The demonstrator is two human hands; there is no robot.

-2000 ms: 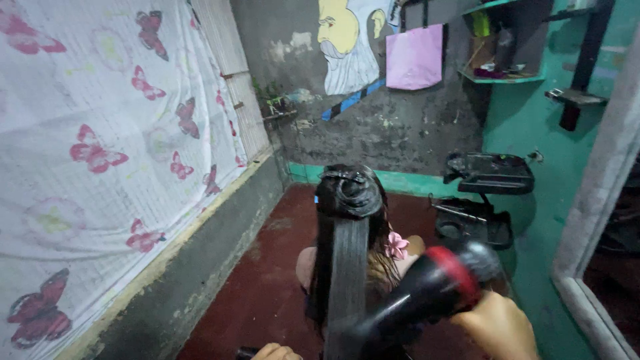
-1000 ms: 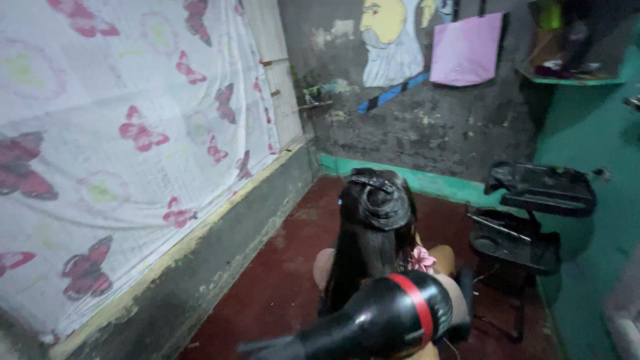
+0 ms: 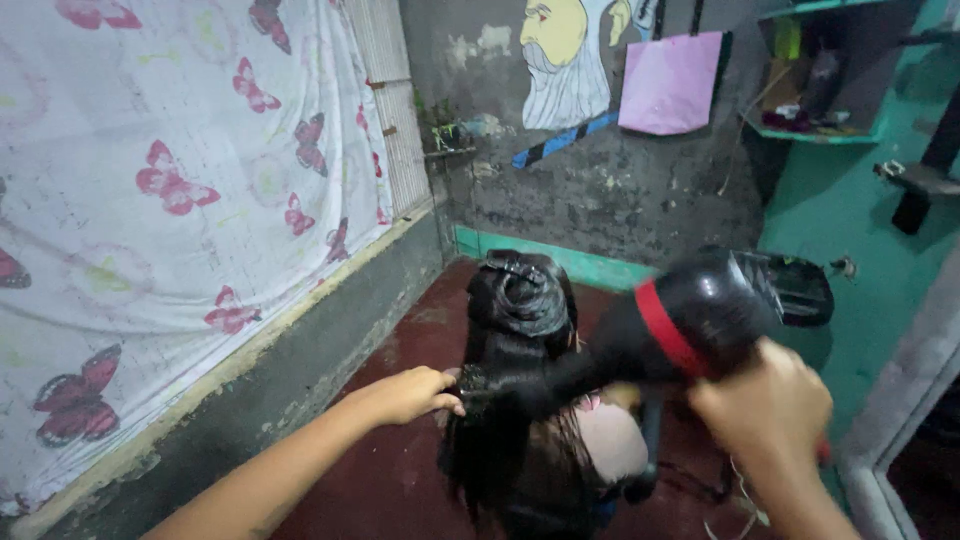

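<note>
A seated person with long dark hair [image 3: 517,465] faces away, part of the hair coiled and pinned on top of the head [image 3: 525,292]. My right hand [image 3: 765,412] is closed around a black hair dryer with a red band [image 3: 671,330], its nozzle pointing down-left at the loose hair. On the left of the hair, my left hand [image 3: 420,395] grips the dark handle of a hair brush [image 3: 476,379], whose head lies against the strands below the coil. The dryer is blurred, and its nozzle hides some of the hair.
Behind the dryer, a black trolley tray [image 3: 806,289] stands by the green wall. A corner shelf [image 3: 817,135] and a pink bag [image 3: 667,86] are on the walls. A low ledge [image 3: 300,322] runs below the butterfly curtain [image 3: 172,180]. A framed mirror's edge [image 3: 900,420] is at right.
My left hand with the brush has come into view at the hair's left side. The dryer has lifted away from in front of the person's back, to the upper right. The view has shifted.
</note>
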